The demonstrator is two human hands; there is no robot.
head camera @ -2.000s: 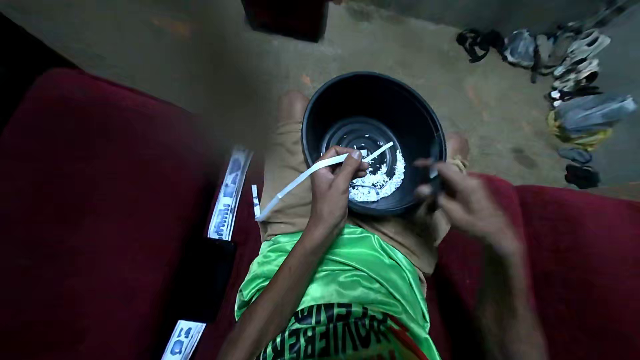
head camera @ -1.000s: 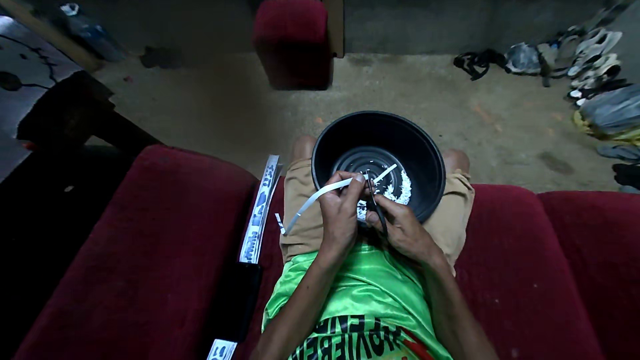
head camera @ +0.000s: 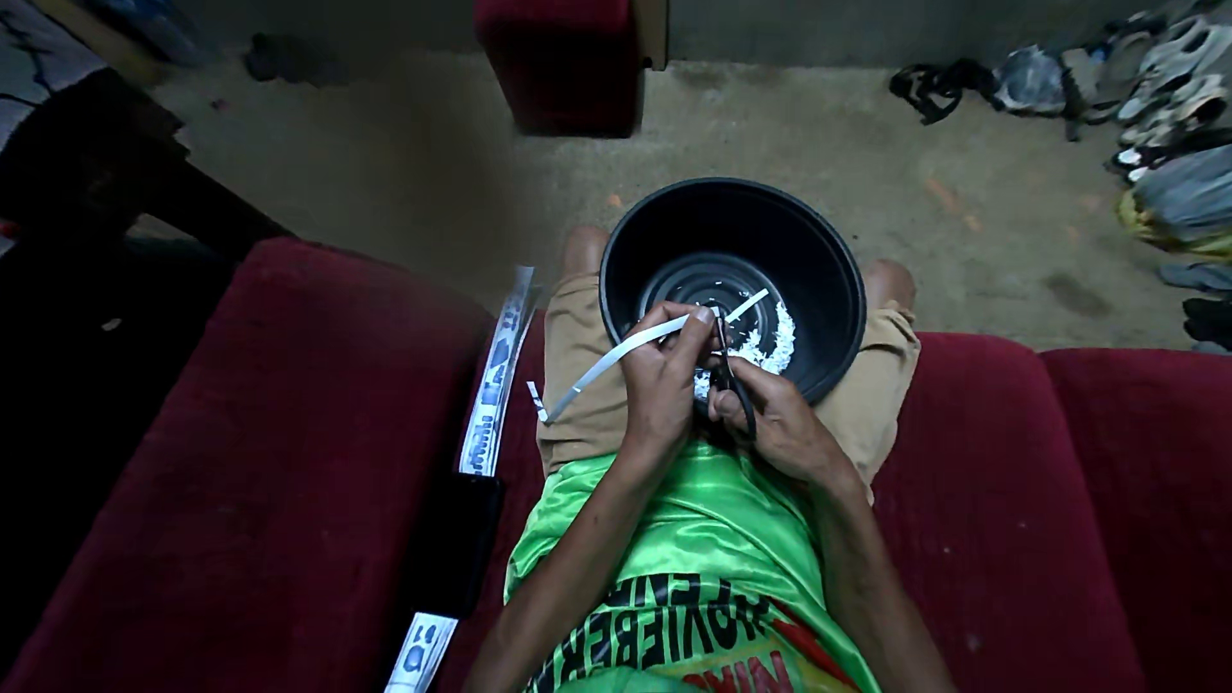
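My left hand (head camera: 666,361) pinches a long white paper strip (head camera: 616,356) between thumb and fingers; one end hangs over my left thigh and the other sticks out above the bucket. My right hand (head camera: 775,409) holds dark-handled scissors (head camera: 733,385), their blades up against the strip beside my left fingertips. Whether the blades are apart is too small to tell. Between my legs stands a round black plastic bucket (head camera: 837,318), with small white paper cuttings (head camera: 780,346) on its bottom. More printed strips (head camera: 493,385) lie on the sofa at my left thigh.
A black phone-like object (head camera: 457,544) rests on printed strips on the red sofa (head camera: 1011,500). A red upholstered piece (head camera: 568,67) stands ahead on the floor. Shoes (head camera: 1169,96) and plastic bags (head camera: 1189,197) are at the right; a dark piece of furniture (head camera: 115,144) is at the left.
My right hand, with the scissors, was right of the bucket's middle two seconds ago and has come left to the strip beside my left hand. The view has shifted.
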